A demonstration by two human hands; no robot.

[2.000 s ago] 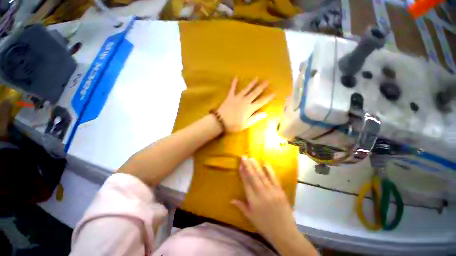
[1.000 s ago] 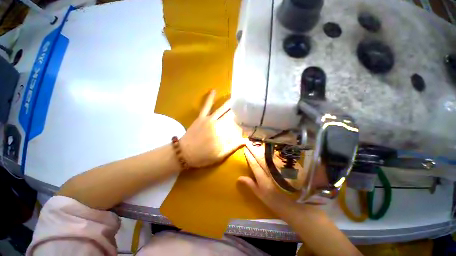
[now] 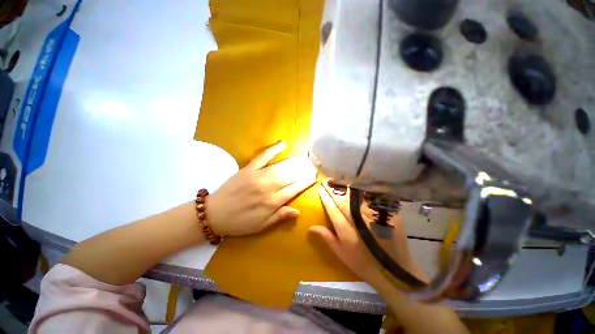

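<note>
A mustard garment panel (image 3: pixel 251 98) lies mustard side up on the white table, running from the far edge to the front edge beside the machine head. My left hand (image 3: pixel 254 199), with a beaded bracelet, rests on it with its fingertips near the bright lamp. My right hand (image 3: pixel 355 241) lies on the panel's right side, partly hidden behind the machine's metal parts. The fingertips of both hands are close together by the lamp. Both hands press flat and grip nothing that I can see. The needle and presser foot cannot be made out in the glare.
The white sewing machine head (image 3: pixel 404 91) fills the upper right, with a shiny metal lever part (image 3: pixel 499 235) below it. The ruler-marked table edge (image 3: pixel 339 299) runs along the front. A yellow scissor loop (image 3: pixel 450 244) shows partly behind the metal part.
The view has moved closer to the machine. The panel was turned and slid beneath the machine head's left side between the two earlier frames. My left hand's fingers have since drawn slightly back toward me.
</note>
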